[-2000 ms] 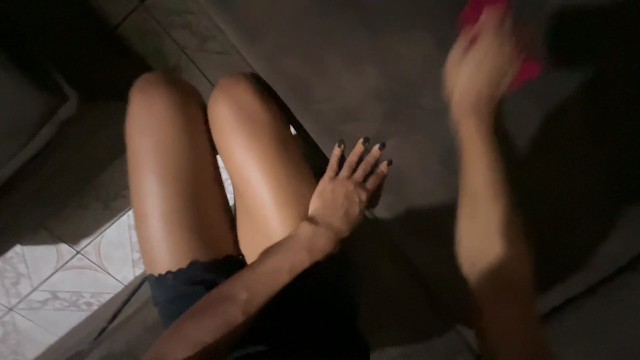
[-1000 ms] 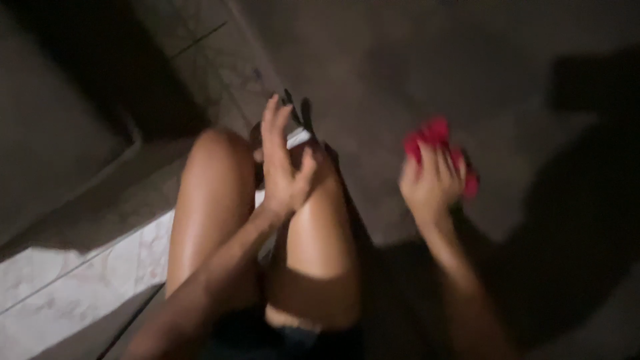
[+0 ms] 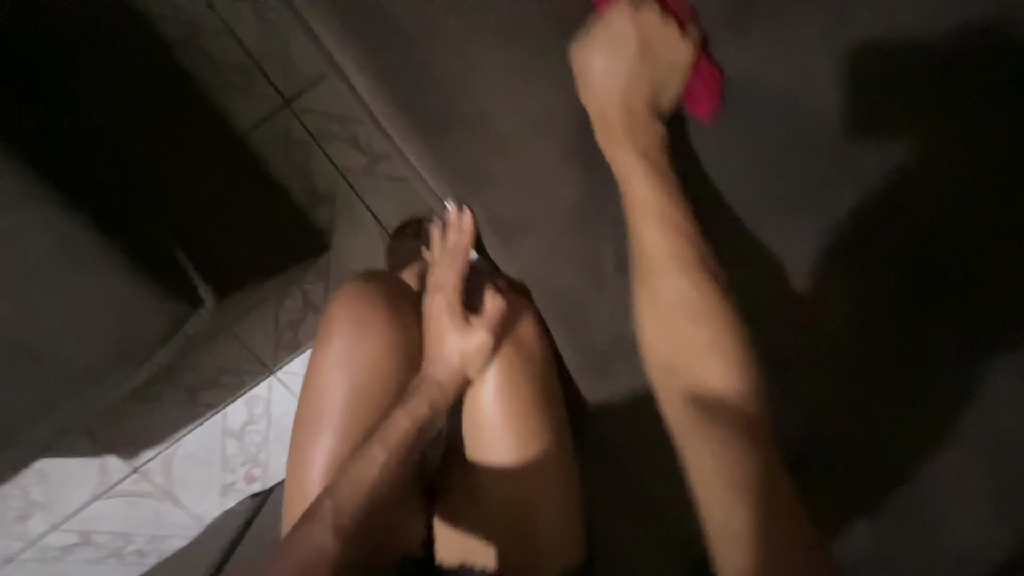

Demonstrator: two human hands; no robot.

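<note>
My right hand (image 3: 636,60) is closed on a pink-red cloth (image 3: 704,86) at the top of the view, over a dark grey upholstered surface (image 3: 520,104). Part of the cloth hangs out beyond the fingers, and the rest is hidden behind the hand. My left hand (image 3: 456,304) is over my knees, its fingers extended and the thumb apart, with nothing seen in it. Motion blurs both hands. Whether the left hand touches the leg, I cannot tell.
Pale patterned floor tiles (image 3: 184,472) show at the lower left, partly in shadow. Another grey upholstered piece (image 3: 72,320) stands at the left. My bare legs (image 3: 352,384) take up the lower middle. Large dark shadows cover the surface at the right.
My right hand has moved away from me across the surface, up the view, with the cloth in it. Two seconds ago my left hand lay beside the thigh; now it is over the knees.
</note>
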